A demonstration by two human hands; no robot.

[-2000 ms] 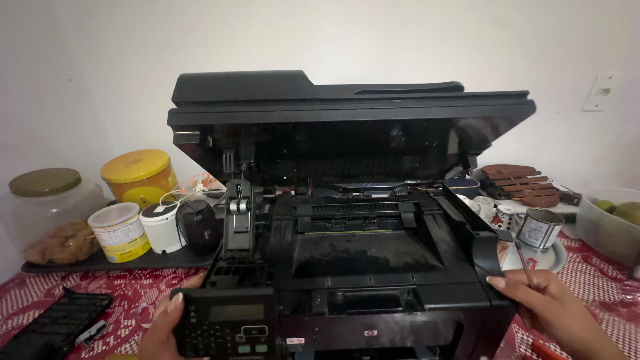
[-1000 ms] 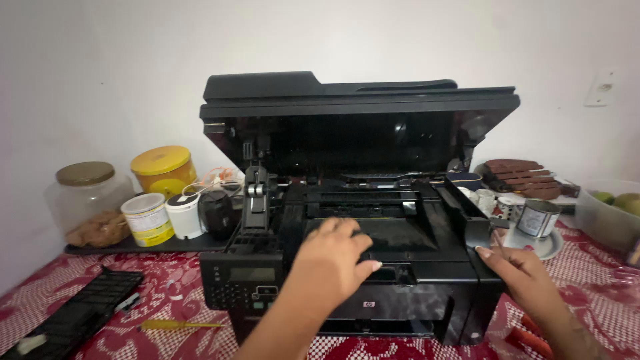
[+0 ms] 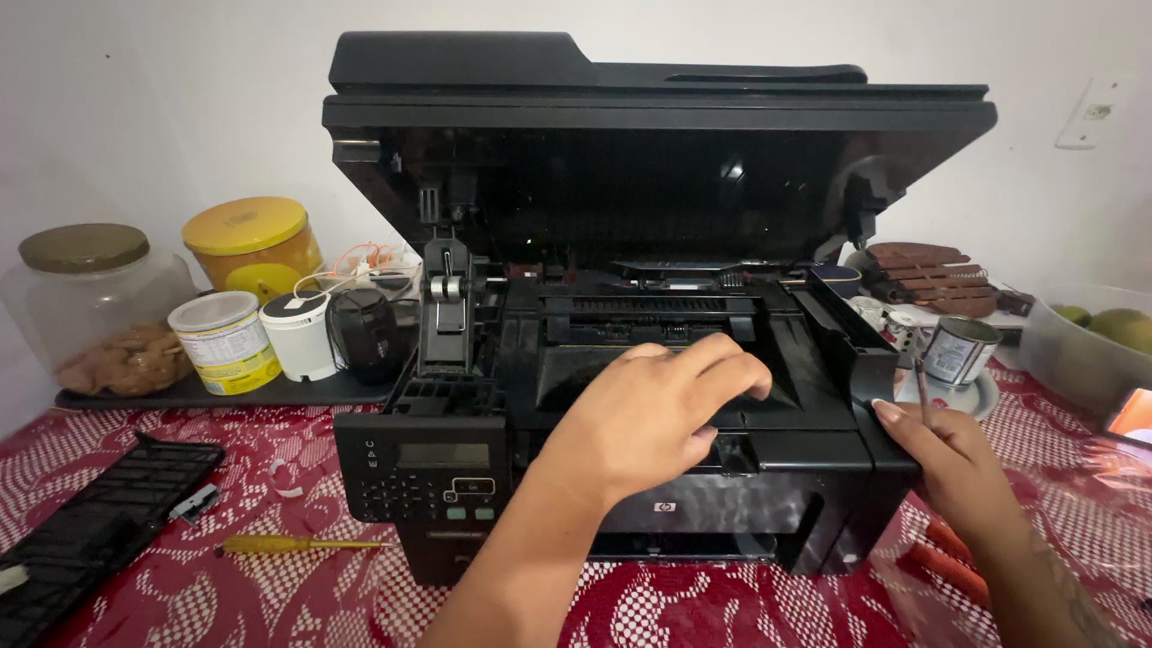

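Observation:
A black HP multifunction printer (image 3: 738, 504) stands on the table with its scanner lid (image 3: 666, 112) raised. My left hand (image 3: 652, 414) is over the middle of the printer's top, palm down with fingers bent; nothing shows in it, and its fingertips are partly hidden. My right hand (image 3: 945, 450) rests at the printer's right front edge, thumb against the casing, with a thin, dark-shafted tool (image 3: 920, 391) rising from its fingers. The control panel (image 3: 423, 468) sits at the front left. A yellow-handled screwdriver (image 3: 279, 544) lies left of the printer.
A black plastic cover (image 3: 99, 531) lies at the left on the red lace tablecloth. Behind it stand a jar (image 3: 99, 306), a yellow tin (image 3: 247, 225) and tubs on a dark tray. At the right are an open can (image 3: 961, 351) and a bowl of fruit (image 3: 1089, 351).
My left hand has moved from the control panel at the left to over the printer's top. My right hand has stayed at the right front edge.

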